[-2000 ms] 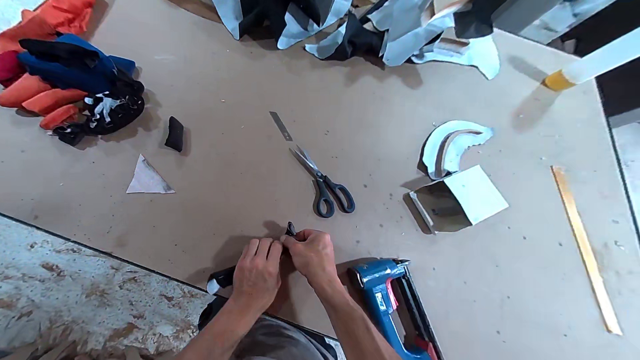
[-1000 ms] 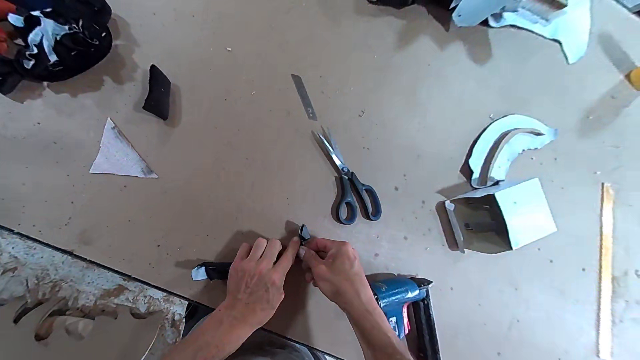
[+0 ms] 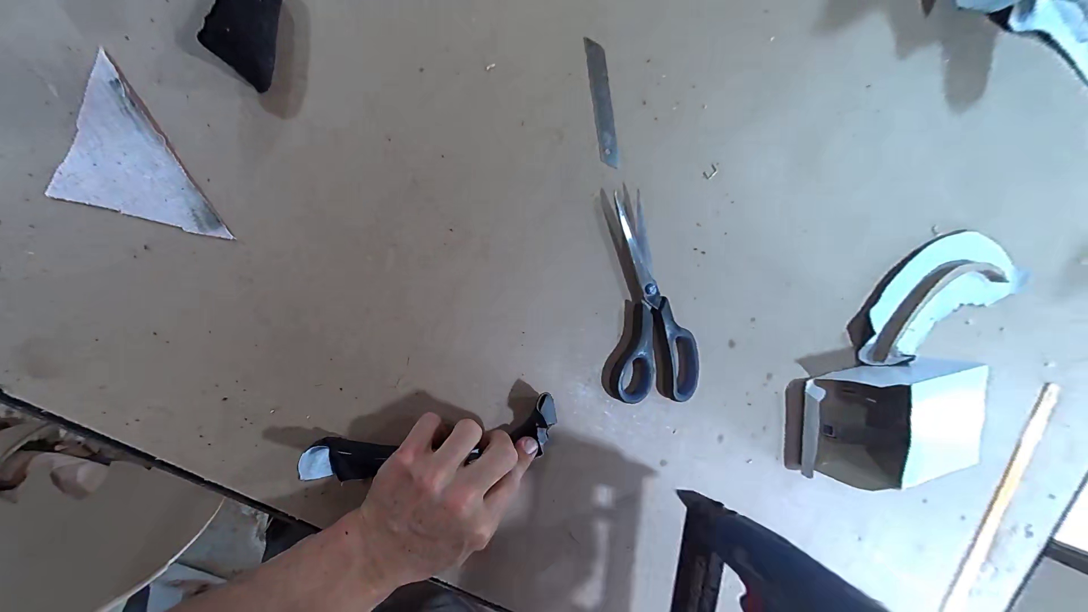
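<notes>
Near the table's front edge, my left hand (image 3: 442,489) grips a narrow black piece of upholstery material (image 3: 361,459), whose white-backed end sticks out to the left and whose folded end shows beyond the fingers. My right hand is out of the picture. A dark staple gun (image 3: 748,544), partly cut off, shows at the bottom, right of my left hand; whether a hand holds it is hidden. Scissors with dark handles (image 3: 642,340) lie nearly closed above and to the right of the hand. A flat metal blade (image 3: 602,102) lies beyond their tips.
An open cardboard box (image 3: 948,425) stands at the right, with a curved white-covered piece (image 3: 914,297) just beyond it. A thin wooden strip (image 3: 1003,497) lies farther right. At the upper left are a triangular light scrap (image 3: 127,161) and a black piece (image 3: 246,38). Staples lie scattered about.
My right hand has left the black piece and gone out of view; my left hand still holds it. The staple gun, earlier lying beside my right forearm, is now turned differently. The view has moved closer.
</notes>
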